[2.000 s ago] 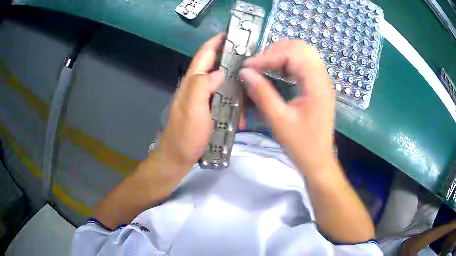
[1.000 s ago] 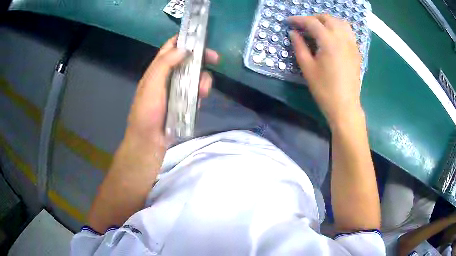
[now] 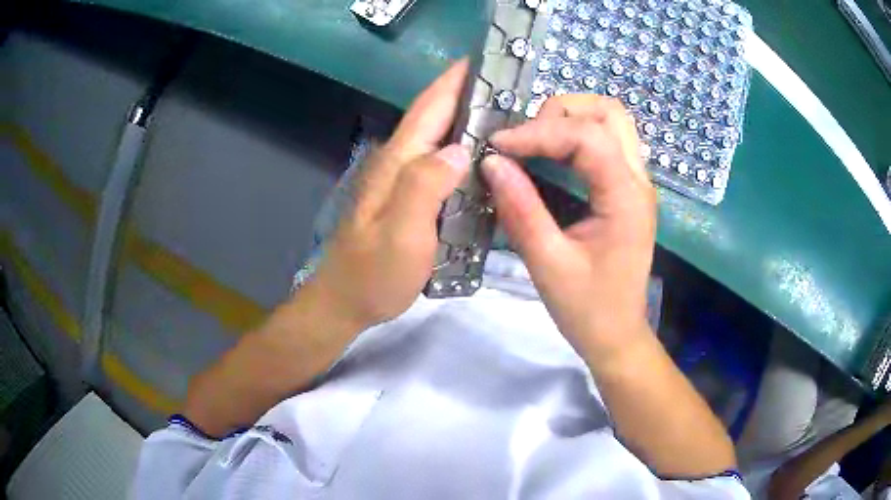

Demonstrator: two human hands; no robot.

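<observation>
My left hand (image 3: 391,220) is shut on a long grey metal fixture bar (image 3: 467,229), held tilted over my lap with its top end past the bench edge. Round silvery components sit in recesses on its upper part; one round component (image 3: 505,99) is just above my right fingers. My right hand (image 3: 586,205) has thumb and forefinger pinched at the bar's middle, seemingly on a small component mostly hidden by the fingertips. A clear blister tray (image 3: 674,181) with rows of silvery round parts lies on the bench behind my right hand.
The green bench (image 3: 772,264) curves across the far side and right. Another metal bar (image 3: 383,10) lies at its top edge. A white strip (image 3: 821,122) runs right of the tray. A pale metal leg (image 3: 106,234) stands at left. Another person's arm (image 3: 840,459) shows at lower right.
My right hand has moved from over the tray back to the bar. My left hand has brought the bar rightward, next to the tray. More of the tray's lower right rows show than one second ago.
</observation>
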